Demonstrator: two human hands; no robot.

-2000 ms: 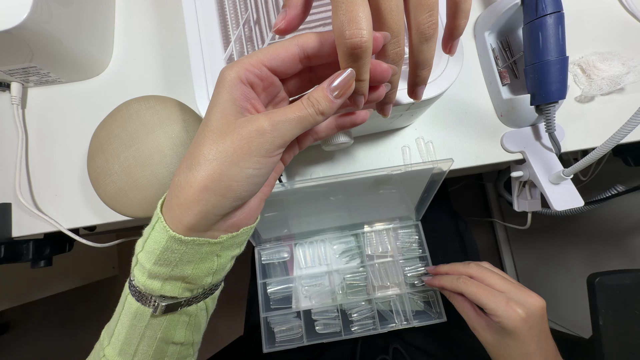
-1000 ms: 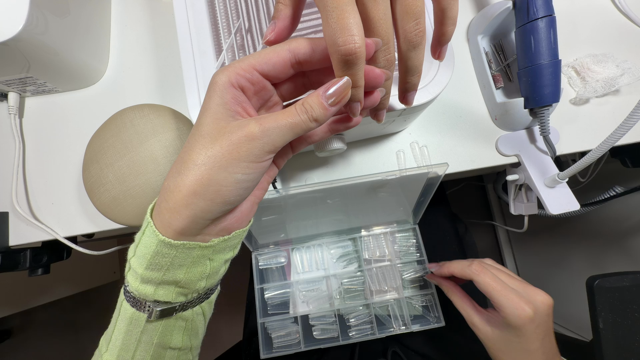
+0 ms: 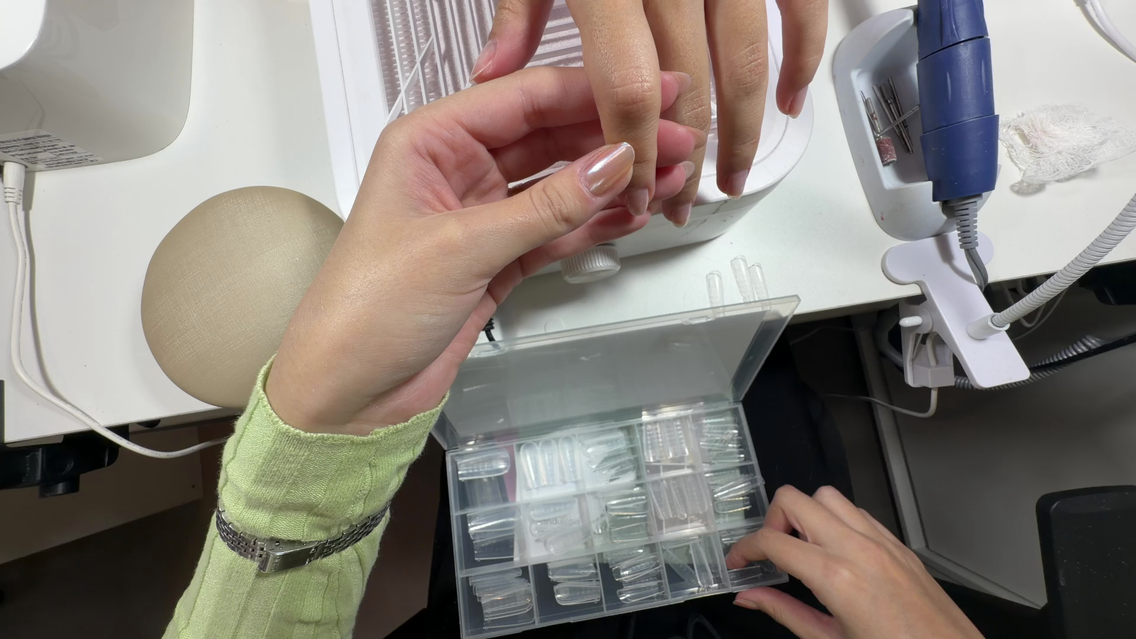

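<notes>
With thumb and fingers, my left hand (image 3: pixel 444 213) holds a finger of another person's hand (image 3: pixel 674 80), which reaches in from the top over a white nail dust collector (image 3: pixel 745 195). My right hand (image 3: pixel 834 559) is at the lower right corner of an open clear plastic case (image 3: pixel 461 568), its fingertips at the corner compartment; whether they pinch anything is hidden. Clear false nail tips (image 3: pixel 572 581) fill the case's compartments. Several more clear nail tips (image 3: pixel 741 280) lie on the white table behind the raised lid (image 3: pixel 603 364).
A beige round cushion (image 3: pixel 240 293) sits left of my left wrist. At the right, a blue nail drill handpiece (image 3: pixel 957 106) rests by a white tray (image 3: pixel 865 169) with drill bits. A white clamp (image 3: pixel 963 311) grips the table edge. Crumpled white gauze (image 3: pixel 1061 142) lies beyond.
My right hand's fingertips have moved from the case's right edge onto its lower right corner compartment. My left hand keeps its hold on the other person's finger.
</notes>
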